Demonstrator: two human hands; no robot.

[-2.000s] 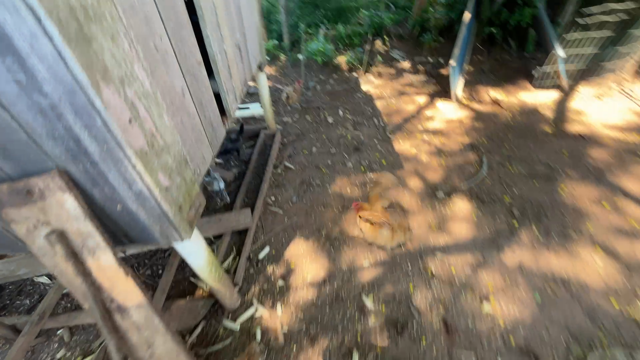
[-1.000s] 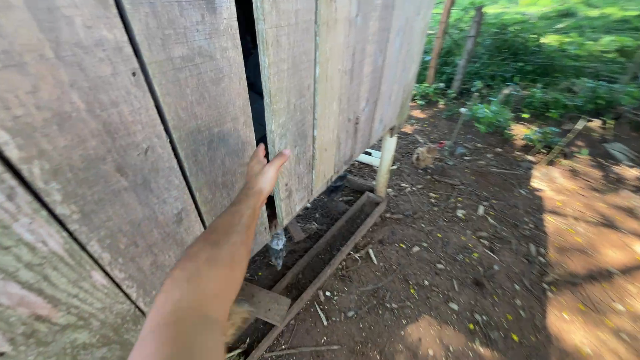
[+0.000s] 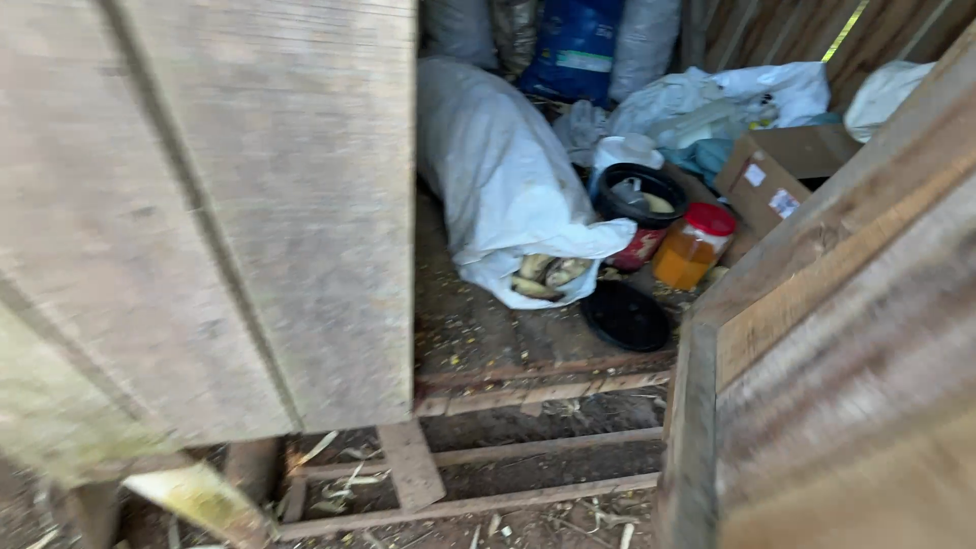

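Observation:
Neither of my hands shows at this moment. A wooden plank door [image 3: 823, 366] stands swung out on the right, its inner frame facing me. Through the doorway, a white woven sack [image 3: 511, 183] lies on the shed floor with its mouth towards me, and ears of corn [image 3: 549, 276] in husks show inside. Beside it are a dark-rimmed bucket [image 3: 640, 236], a clear jar with a red lid [image 3: 692, 248] and orange contents, and a white plastic container [image 3: 627, 155]. A round black lid [image 3: 625, 315] lies near the floor's front edge.
An open cardboard box [image 3: 789, 164] sits behind the door's edge. Full sacks, one a blue sack [image 3: 576, 49], stand at the back. The plank wall [image 3: 305, 191] fills the left. Below the raised floor, a wooden ground frame [image 3: 488, 503] lies on soil with scattered husks.
A hand was at the edge of the wall planks one second ago and is now out of view. The door has swung out, and the shed's inside now shows. The view has moved closer.

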